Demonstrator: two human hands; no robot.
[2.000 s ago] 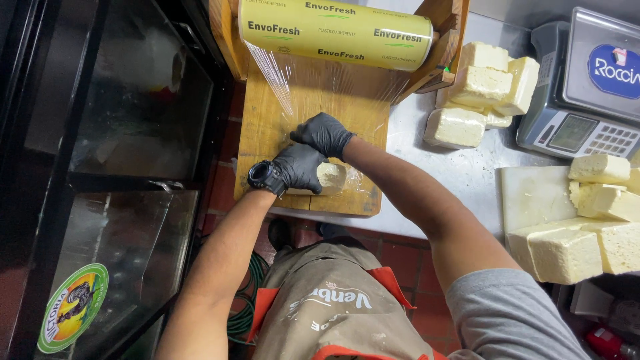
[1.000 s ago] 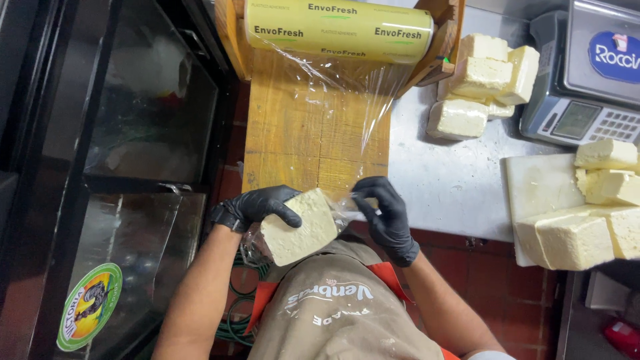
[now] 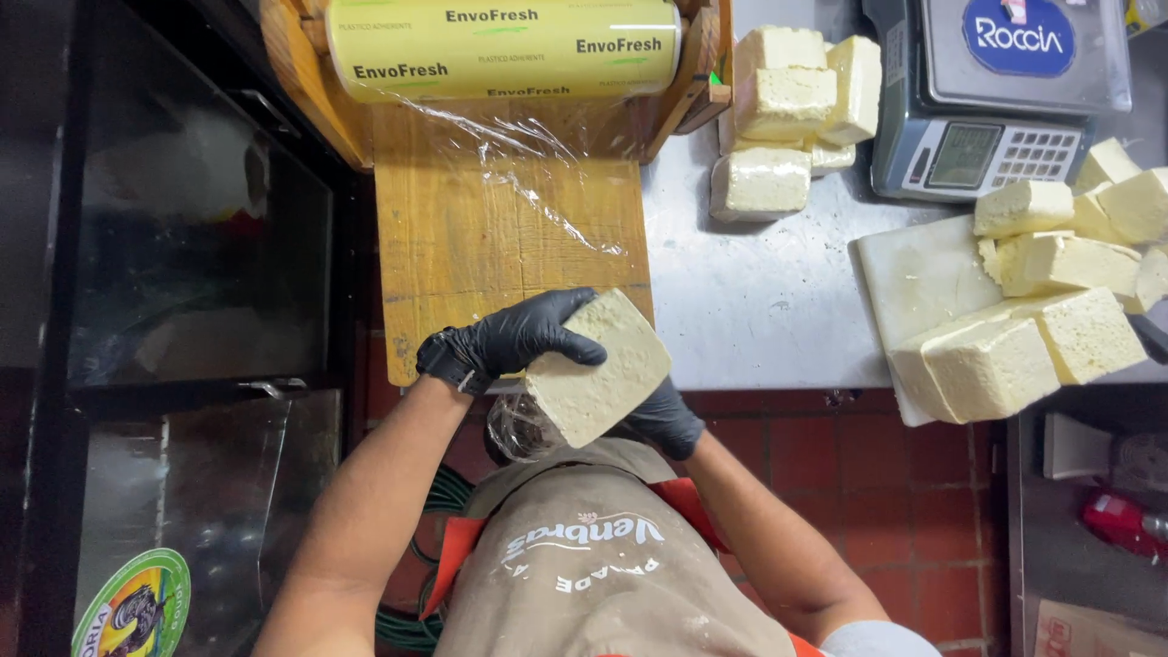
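Observation:
A pale block of cheese (image 3: pixel 602 370) is tilted between my two black-gloved hands, over the near edge of the wooden board (image 3: pixel 511 265). My left hand (image 3: pixel 525 338) grips its upper left side, thumb across the face. My right hand (image 3: pixel 662 420) is behind the lower right side; its fingers are hidden by the block. Crumpled clear film (image 3: pixel 520 427) hangs at the block's lower left. Beyond, a roll of cling film (image 3: pixel 506 46) sits in a wooden holder (image 3: pixel 315 82), with loose film (image 3: pixel 538 187) lying from it over the board.
Wrapped cheese blocks (image 3: pixel 760 184) are stacked on the steel table (image 3: pixel 757 301), beside a digital scale (image 3: pixel 981 151). More cheese blocks (image 3: pixel 995 365) rest on a white cutting board (image 3: pixel 922 265) at the right. A black glass-fronted cabinet (image 3: pixel 210 237) stands close on the left.
Two seconds ago both hands were together low on the board, by the cheese. The block was then lifted and turned broad face up; since one second ago my right hand has moved in behind it.

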